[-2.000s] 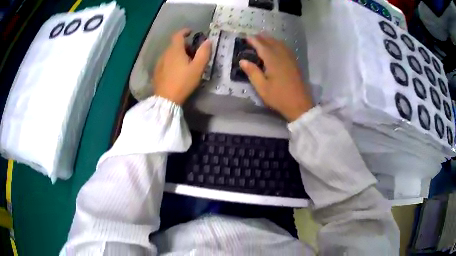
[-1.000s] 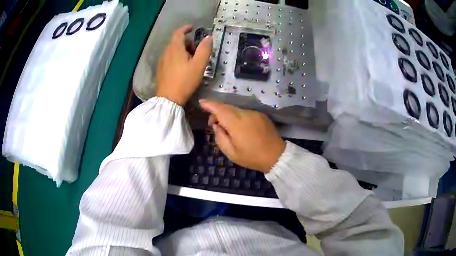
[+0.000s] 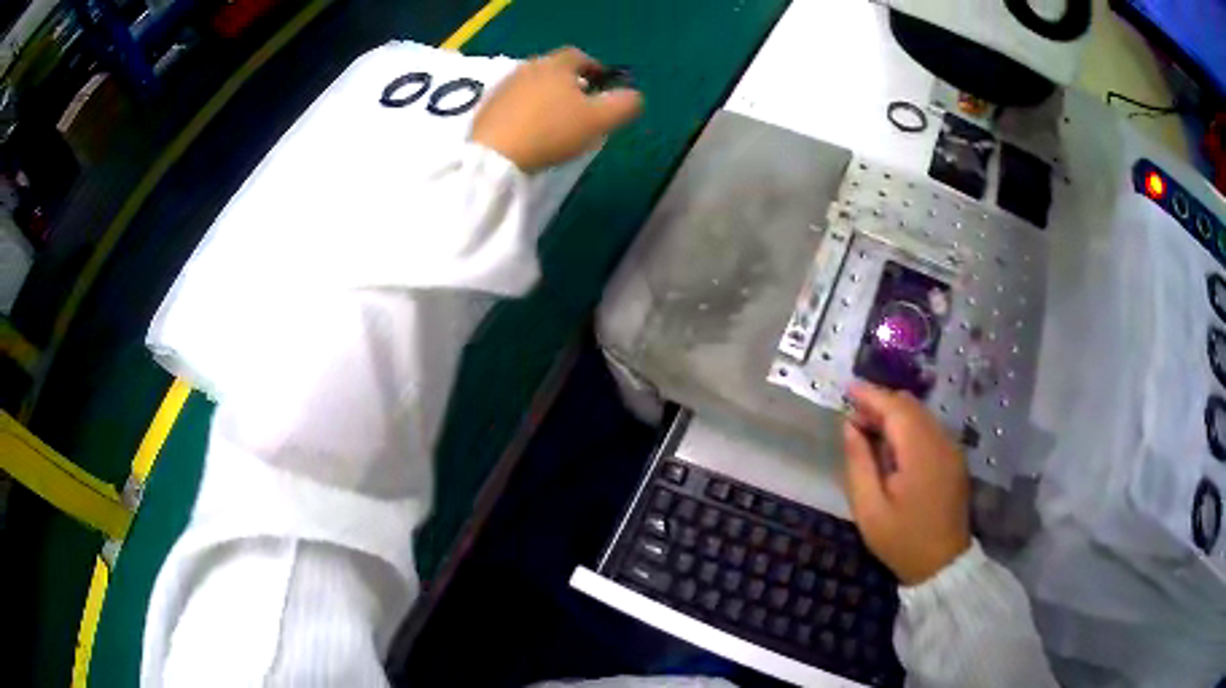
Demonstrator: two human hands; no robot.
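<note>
My left hand (image 3: pixel 551 110) is over the upper right of the left tray stack (image 3: pixel 289 229), with a small dark ring part (image 3: pixel 608 81) at its fingertips, partly hidden. Two black rings (image 3: pixel 455 96) lie in the tray beside the hand. My right hand (image 3: pixel 909 481) is at the front edge of the perforated silver plate (image 3: pixel 988 390), fingers curled; whether it holds anything cannot be told. The dark marking nest (image 3: pixel 918 289) on the plate holds a ring lit purple-white (image 3: pixel 902 331).
The right tray stack (image 3: pixel 1143 403) with black rings stands beside the plate. A keyboard (image 3: pixel 753 558) lies below the grey metal slab (image 3: pixel 740 255). Behind are two black blocks (image 3: pixel 963 152), a loose ring (image 3: pixel 908 117), the dark overhead head (image 3: pixel 968 61) and a lit red button (image 3: pixel 1155 184).
The view has turned left. My left hand has moved with the dark ring from the grey slab to the left stack. My right hand has moved right, nearer the nest. The purple light has shifted within the nest.
</note>
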